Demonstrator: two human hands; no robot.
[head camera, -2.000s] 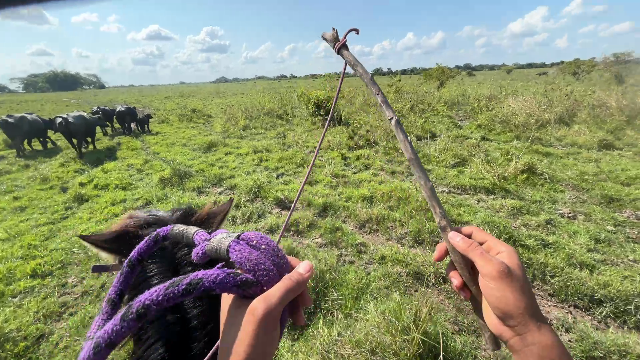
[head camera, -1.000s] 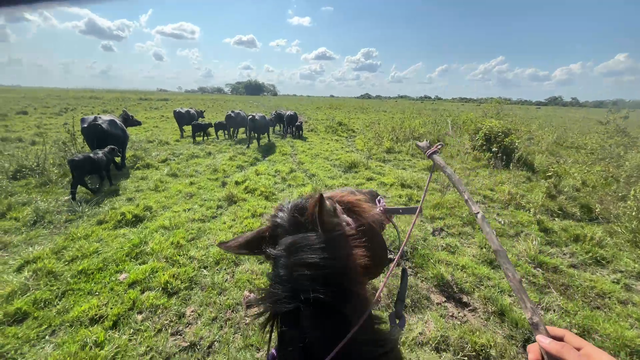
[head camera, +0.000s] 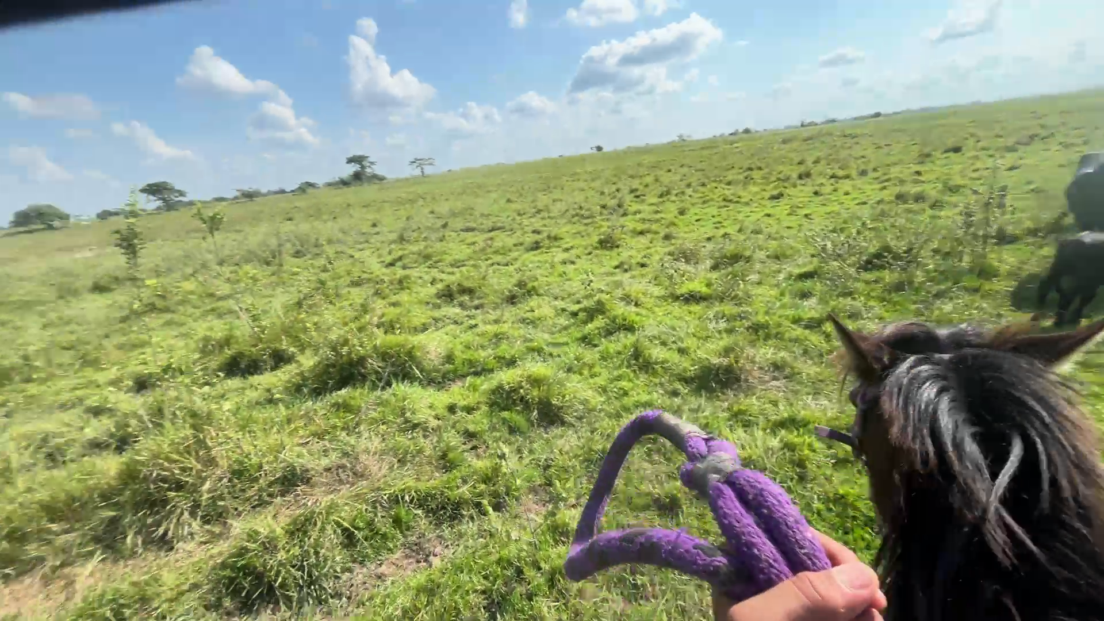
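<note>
My left hand (head camera: 815, 595), at the bottom right of centre, is closed around a thick purple rope (head camera: 759, 526) with a knot and a loop that sticks out to the left. Greyish worn patches show on the rope near its knot. Just right of the hand is the head of a dark brown horse (head camera: 975, 448), seen from behind, with a black mane and both ears up. A strap end shows beside its face. My right hand and the wooden stick are outside the view.
Two dark cattle (head camera: 1078, 267), partly cut off, stand at the right edge. Uneven grass with tufts (head camera: 535, 392) stretches to a tilted horizon. Thin saplings (head camera: 129, 237) grow at the left, and scattered trees (head camera: 360, 168) stand far off.
The view has swung left, so the herd is mostly gone from it. The purple rope in my left hand, seen two seconds ago, shows again. My right hand and the stick have left the view.
</note>
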